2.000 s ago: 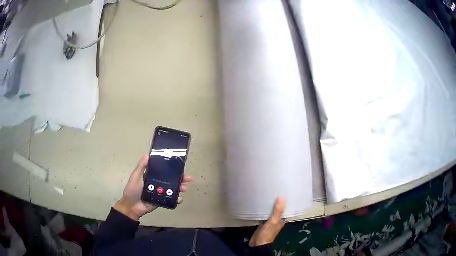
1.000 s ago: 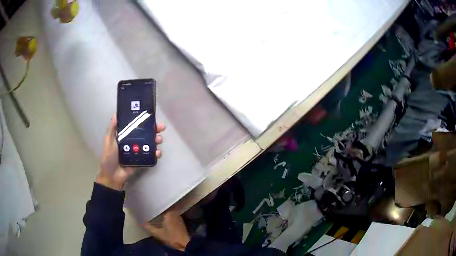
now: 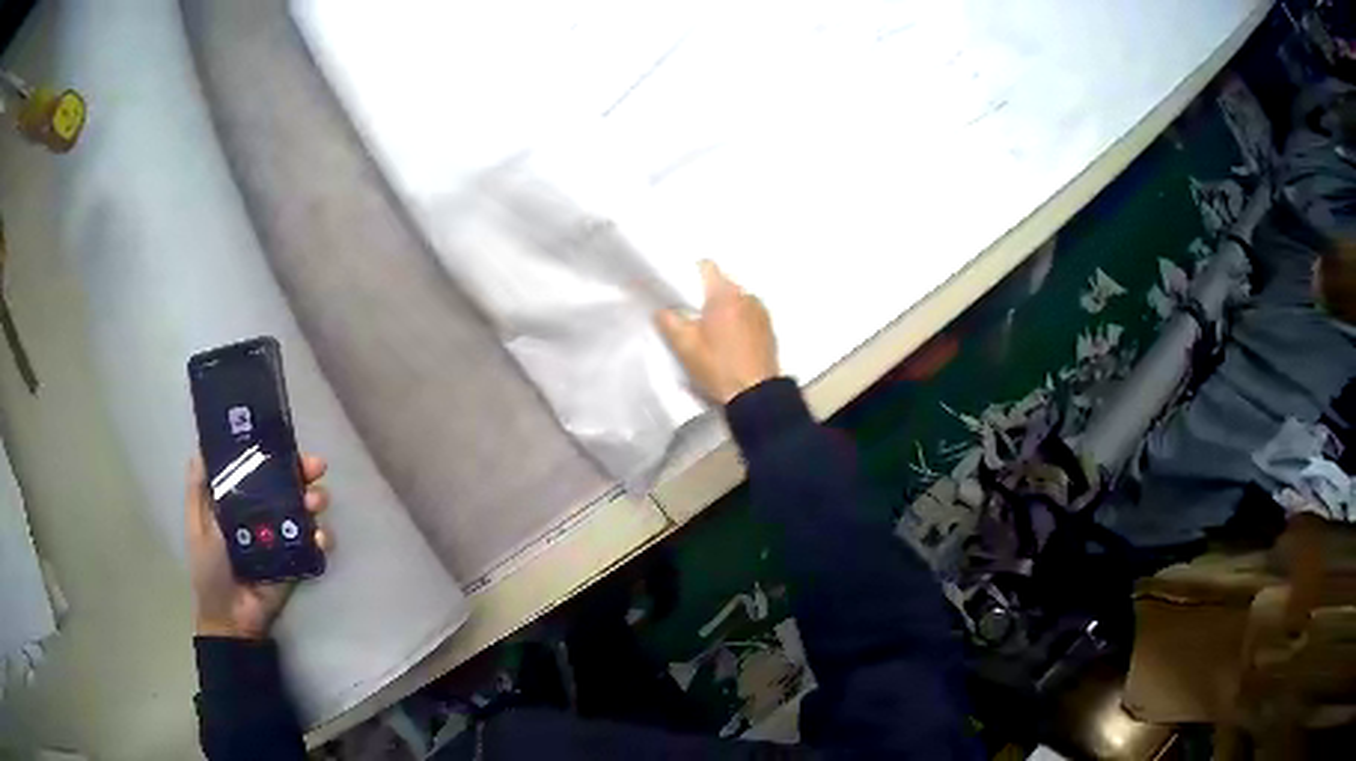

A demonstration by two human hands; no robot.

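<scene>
My left hand (image 3: 238, 587) holds a black smartphone (image 3: 254, 461) upright at the lower left, its screen lit with a red call button. My right hand (image 3: 729, 342) is on the marker paper (image 3: 833, 164) near the table's front edge, index finger extended. Whether its fingers grip the paper I cannot tell. The paper's left edge is creased and lifted beside the hand. The grey-brown fabric (image 3: 402, 357) shows between the paper and a thick pale rolled-back section of lay (image 3: 149, 238), which lies behind and beside the phone.
The cream table's edge (image 3: 952, 305) runs diagonally to the upper right. Fabric waste (image 3: 952, 506) lies on the green floor below. Brown card (image 3: 1219, 639) is at the lower right. A yellow fitting (image 3: 54, 119) is at the upper left, and white paper (image 3: 23, 580) at the left edge.
My right hand has moved from the table edge by the roll onto the marker paper, whose edge is now more creased. The view has turned right; the phone stays in my left hand.
</scene>
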